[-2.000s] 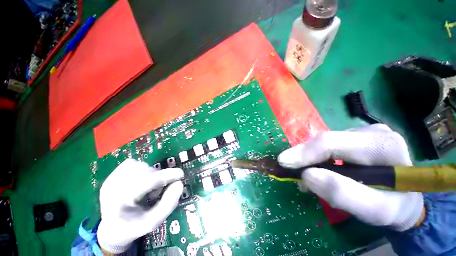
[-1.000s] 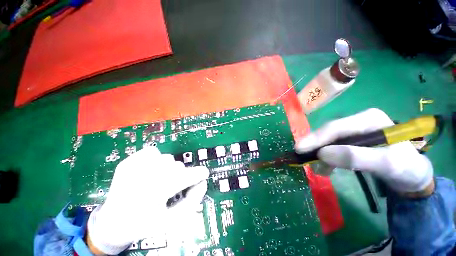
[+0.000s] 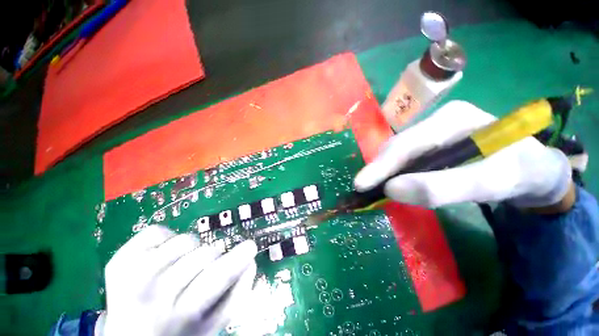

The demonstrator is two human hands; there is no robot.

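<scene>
The green circuit board (image 3: 374, 262) lies on a red foam pad (image 3: 230, 138), with strong glare near its lower middle. Black transistors with silvery tabs (image 3: 267, 207) stand in a row, with a shorter row below. My right hand (image 3: 473, 161), in a white glove, grips the yellow and black soldering iron (image 3: 515, 128). Its tip points left, at the pads between the rows. My left hand (image 3: 177, 282), also gloved, is pinched over the board's lower left; a thin solder wire (image 3: 261, 250) shows at its fingertips. A thin bright line also arcs over the board's upper part.
A white bottle (image 3: 420, 92) with its metal lid flipped open stands beyond the pad's right corner. A spare red pad (image 3: 125, 72) lies at upper left, with a blue pen (image 3: 102, 18) at its edge. A black square item (image 3: 26, 272) sits at far left.
The view has shifted and turned. The iron's handle is tilted up more steeply than two seconds ago. My left hand has moved lower and left on the board, uncovering more of the upper transistor row.
</scene>
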